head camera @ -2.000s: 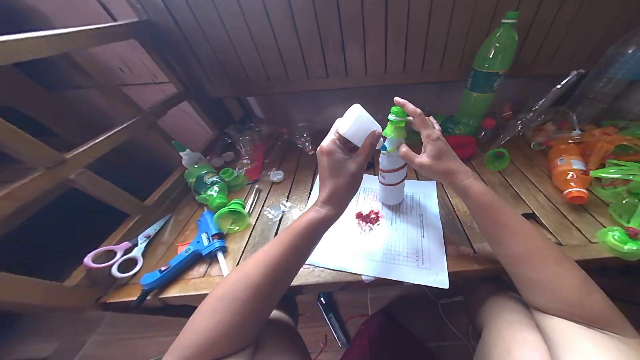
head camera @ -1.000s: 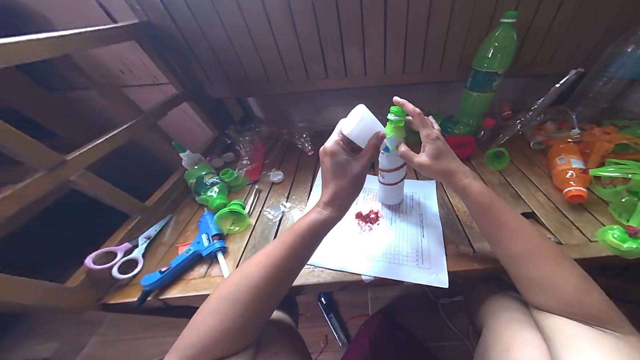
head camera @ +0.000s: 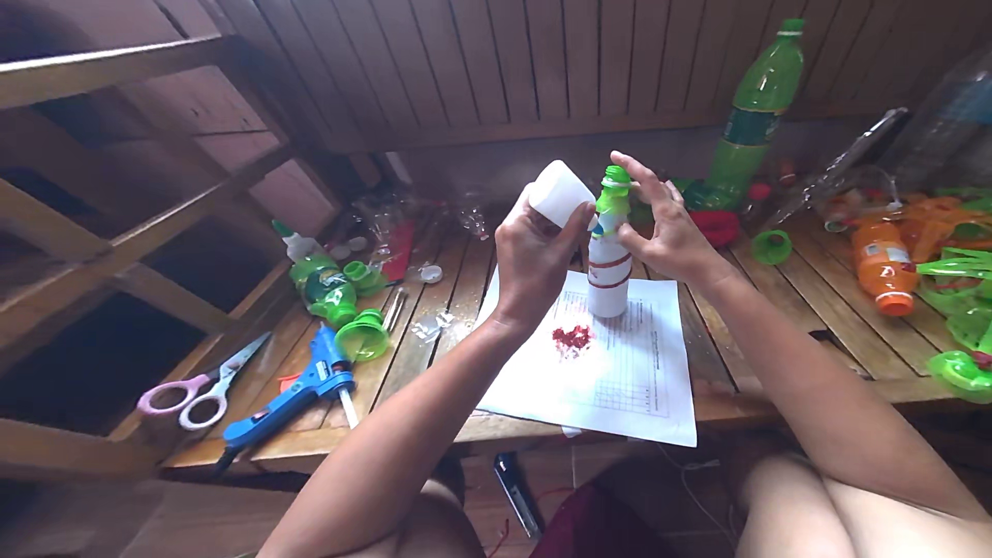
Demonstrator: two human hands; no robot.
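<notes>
My left hand [head camera: 539, 256] holds a small white plastic bottle or container [head camera: 559, 194], tilted against the upper part of an upright white bottle [head camera: 609, 271]. That bottle has a green threaded neck and reddish bands around its body. The thumb and fingers of my right hand [head camera: 659, 221] are around the bottle's green upper part, with the fingers partly spread. The bottle's base stands on a printed sheet of paper [head camera: 651, 372], beside a small heap of red glitter or flakes [head camera: 572, 338]. What lies between the container and the bottle is hidden by my left fingers.
Scissors [head camera: 204, 387], a blue hot glue gun [head camera: 298, 395] and green cut bottle parts [head camera: 362, 335] lie at left. A tall green bottle [head camera: 748, 124] stands behind at right. An orange bottle [head camera: 886, 267] and green plastic pieces [head camera: 969, 310] lie at far right. The slatted table's front edge is near my knees.
</notes>
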